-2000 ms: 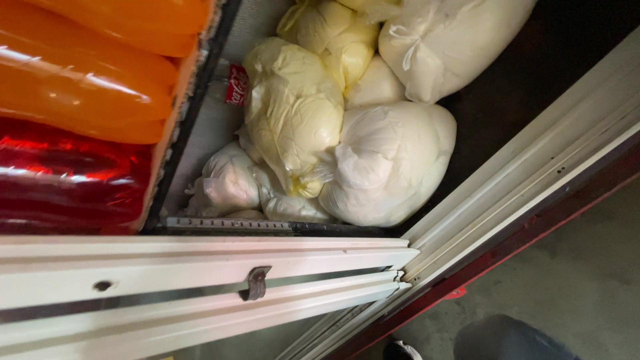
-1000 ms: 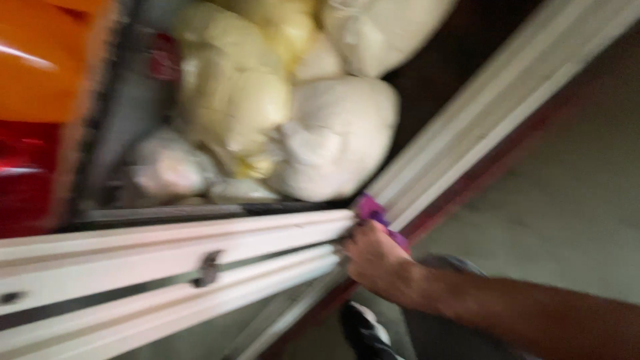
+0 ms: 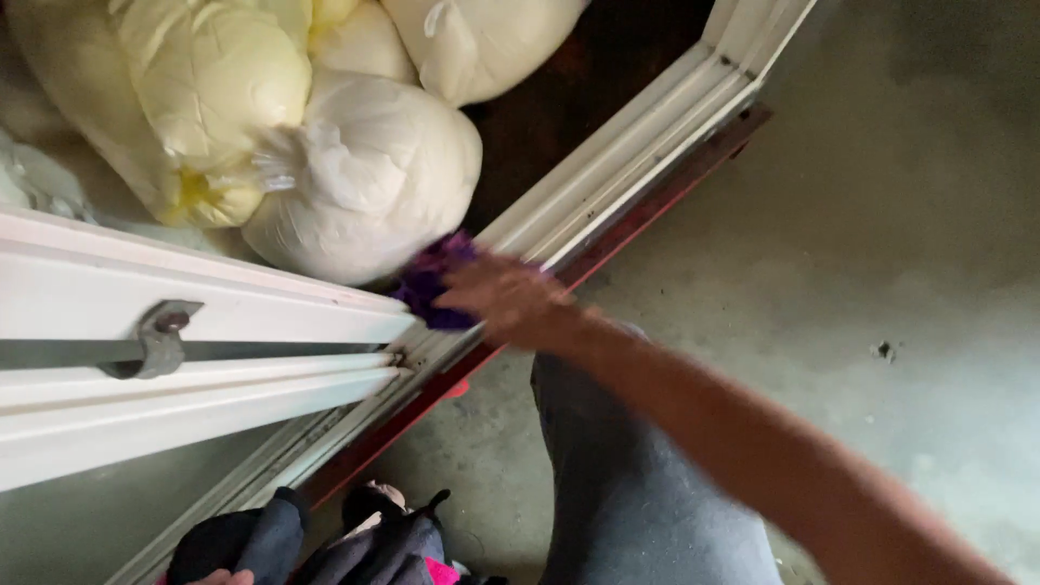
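My right hand (image 3: 508,296), blurred, reaches in from the lower right and presses a crumpled purple cloth (image 3: 439,280) to the white door track (image 3: 569,195). The cloth lies where the track meets a white sliding-door frame (image 3: 203,296). A knotted white plastic bag (image 3: 390,179) is just beyond it, with a yellowish bag (image 3: 219,81) beside that. At the lower left edge, fingertips (image 3: 223,578), seemingly my left hand, show against a dark cloth item (image 3: 244,532); most of that hand is out of view, and its grip cannot be made out.
A curved metal catch (image 3: 158,341) sticks out from the door frame. A dark red sill (image 3: 650,211) runs along the track, with grey concrete floor (image 3: 812,284) outside. My grey-trousered leg (image 3: 642,479) stands near the sill. Dark fabric with a pink patch (image 3: 443,571) lies at the bottom.
My right hand, out of sight two seconds ago, came in with the purple cloth and is still at the frame's corner. The view has moved closer; the orange and red bottles have left it.
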